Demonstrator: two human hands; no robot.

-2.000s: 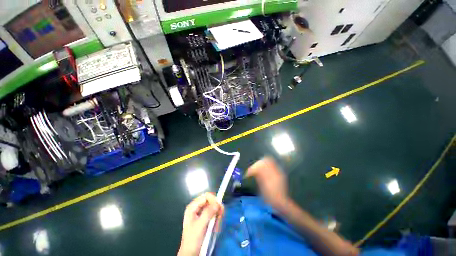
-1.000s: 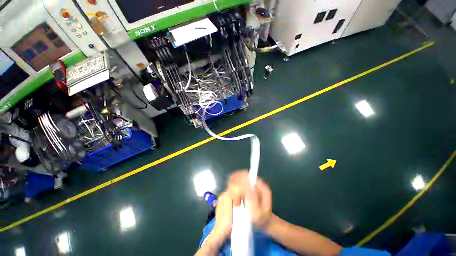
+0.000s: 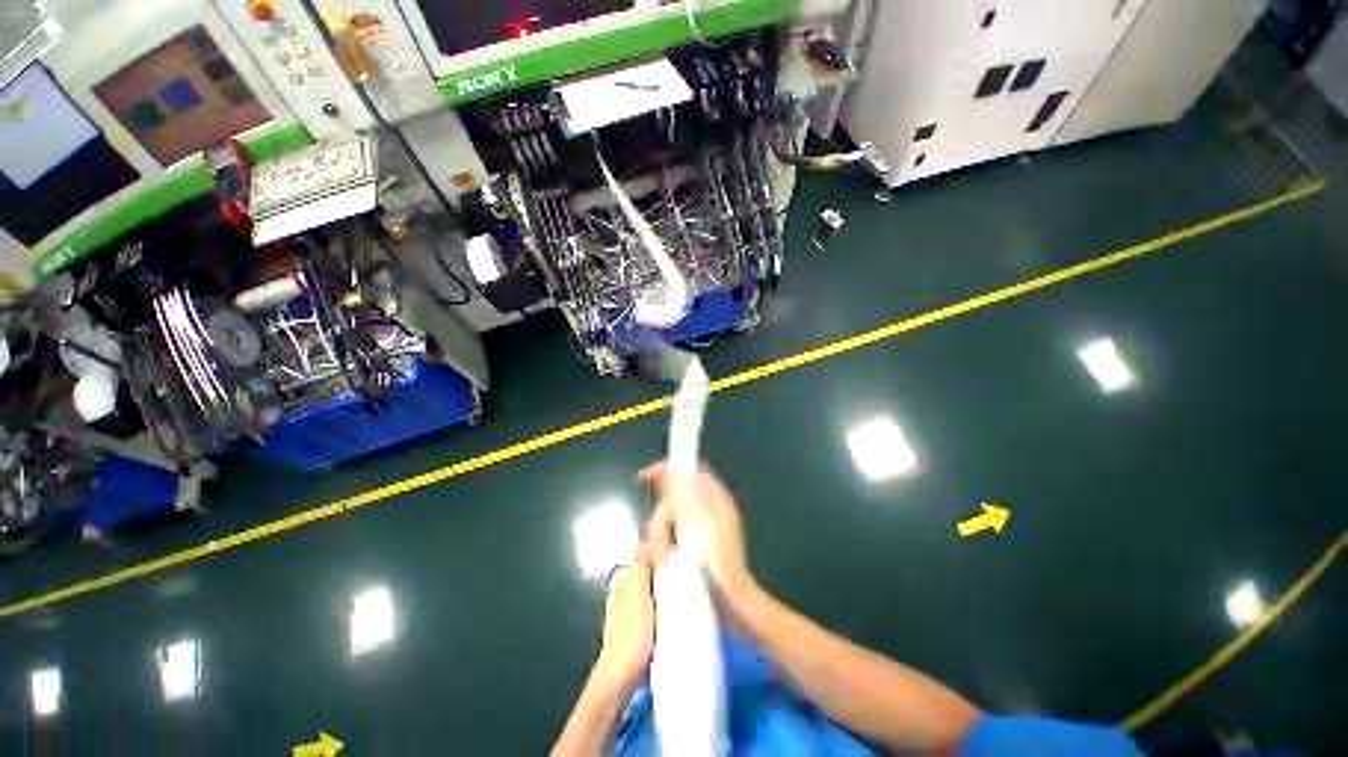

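A wide white band, blurred and close to the camera, runs up from the bottom edge between my hands; it looks like component tape (image 3: pixel 689 636), though a reel seen edge-on cannot be ruled out. My left hand (image 3: pixel 631 599) is at its left side, partly hidden behind it. My right hand (image 3: pixel 716 530) closes round it from the right, fingers blurred. Beyond my hands the tape narrows, bends near the yellow floor line and leads towards the tape feeders (image 3: pixel 540 222). A white strip also hangs down in front of the feeders.
A record sheet (image 3: pixel 627 96) with a dark pen lies above the feeders, below the green Sony bar (image 3: pixel 621 55). A blue bin (image 3: pixel 724 314) is under them. A keyboard (image 3: pixel 314 189), reels (image 3: pixel 185 348) and another blue bin (image 3: pixel 362 414) are left. A white cabinet (image 3: pixel 1020 89) stands right.
Two seconds ago my right hand was apart from the tape; both hands are now together at it. The tape beyond them is straighter, its loops by the feeders drawn into a narrow hanging strip.
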